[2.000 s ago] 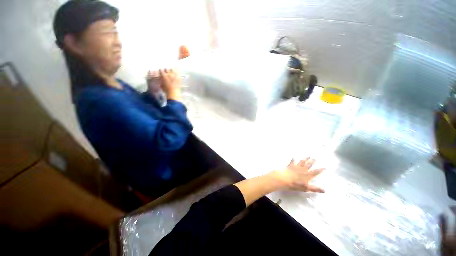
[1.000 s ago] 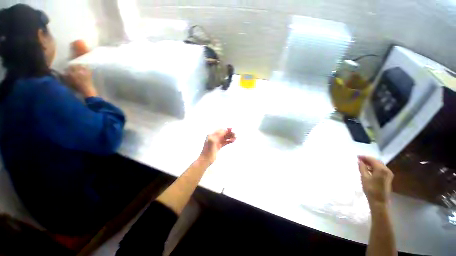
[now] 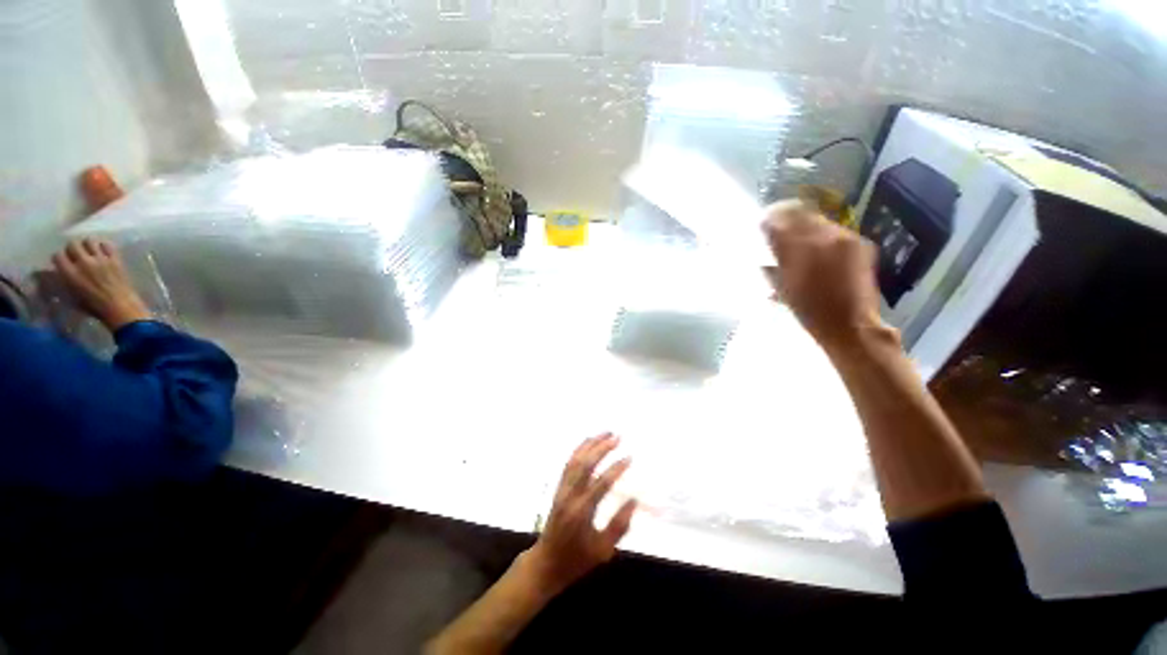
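My right hand (image 3: 825, 275) is raised over the back of the table with fingers closed at the right end of a thin pale sheet (image 3: 698, 192); glare hides whether it is tray or film. Behind it stands the centre tray stack (image 3: 723, 105), translucent with layered edges. A lower block of clear trays (image 3: 672, 337) shows in front of the stack. My left hand (image 3: 585, 514) is empty, fingers apart, over the front edge. Crinkled clear film (image 3: 793, 497) lies on the glossy table between my hands, partly lost in glare.
The long left tray stack (image 3: 320, 250) stands beside a person in blue sleeves (image 3: 173, 384). A patterned bag (image 3: 476, 192) and yellow ring (image 3: 564, 229) are at the back wall. A large printed carton (image 3: 911, 224) is at right, with shiny film (image 3: 1113, 461) at its mouth.
The view has turned slightly right. My right hand has moved up and inward to the back, now with the pale sheet. My left hand has dropped to the front edge and its fingers have spread.
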